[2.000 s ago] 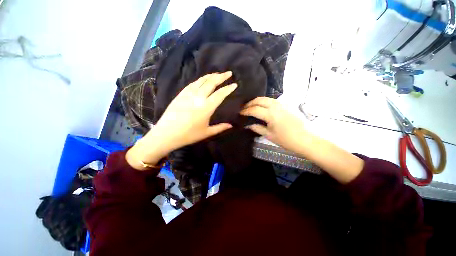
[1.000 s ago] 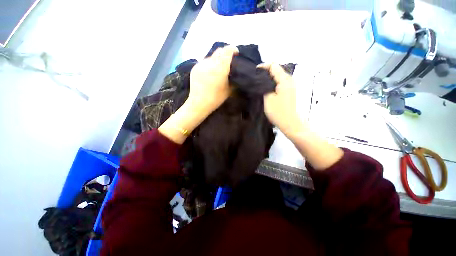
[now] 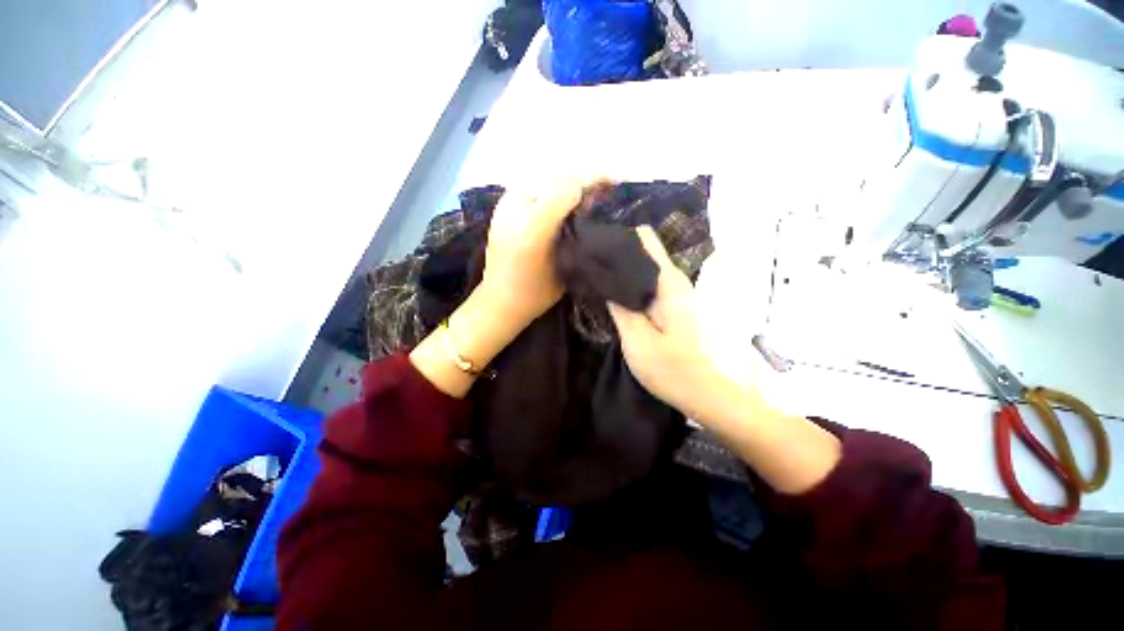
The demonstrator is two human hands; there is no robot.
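The dark lining [image 3: 561, 419] is bunched between my hands and hangs down over the table's front edge toward my lap. My left hand [image 3: 533, 253] grips it on the left, with the fingertips hidden behind the cloth. My right hand [image 3: 666, 323] grips a folded dark bunch from the right, its thumb side up. Plaid fabric [image 3: 672, 210] with thin pale check lines lies behind and to the left of my hands, on the tabletop. Where the lining joins the plaid is hidden in the folds.
The white sewing machine [image 3: 974, 136] stands at upper right. Scissors [image 3: 1038, 446] with red and orange-yellow handles lie at right, with a small blue-green tool [image 3: 1013, 300] behind them. A blue bin [image 3: 277, 425] holding dark pieces is at lower left. A blue bundle [image 3: 598, 43] sits at the top.
My hands have gone from lying over the spread lining to gripping it in a bunch. Since a second ago the bunch appears slightly lower, and the camera view has shifted, showing more of the table's far side.
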